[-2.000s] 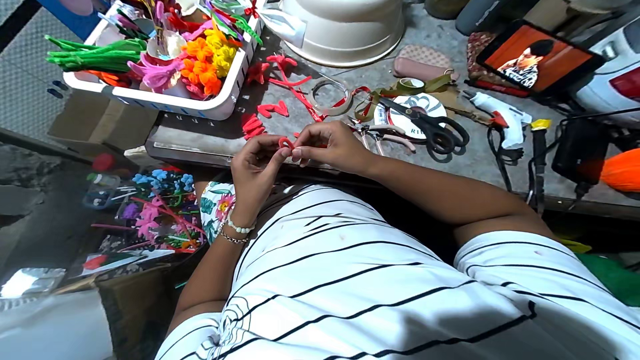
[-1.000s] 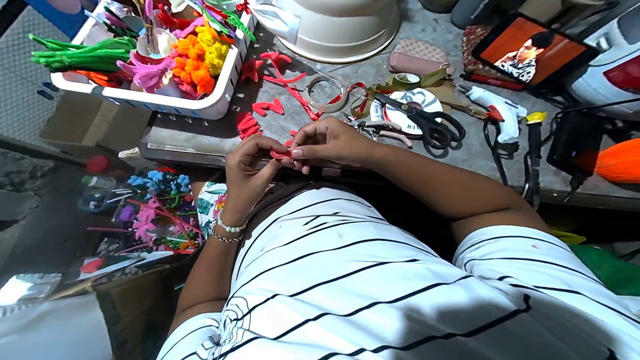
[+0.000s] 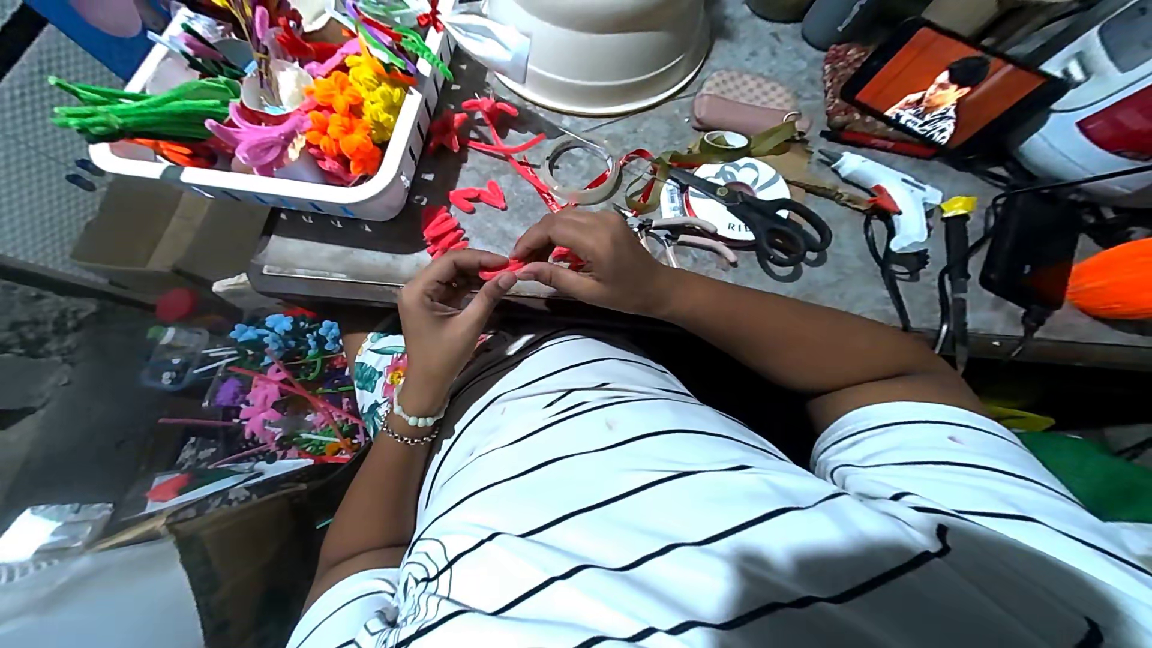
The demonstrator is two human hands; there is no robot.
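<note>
Between my left hand [image 3: 450, 310] and my right hand [image 3: 598, 261] is a small red pipe-cleaner piece [image 3: 500, 268], pinched by the fingertips of both just over the table's front edge. Beyond my fingers lie a pile of bent red pieces [image 3: 443, 231], a zigzag red piece [image 3: 478, 197] and red stems with fuzzy heads [image 3: 490, 110]. Close to my right hand are pliers with pale handles [image 3: 688, 236], a clear tape roll [image 3: 581, 171], black-handled scissors [image 3: 781, 227] and a white ribbon spool [image 3: 711, 211].
A white basket [image 3: 387, 193] of colourful pipe-cleaner flowers stands at the back left, beside a cream pot [image 3: 612, 54]. To the right are a white glue gun [image 3: 900, 193], a screen [image 3: 954, 85], a black adapter [image 3: 1035, 261] and cables. An open cardboard box [image 3: 162, 234] sits left of the table.
Both hands stay close together at the table edge with the red piece between them. Their fingers have shifted slightly around it; the things on the table look unmoved.
</note>
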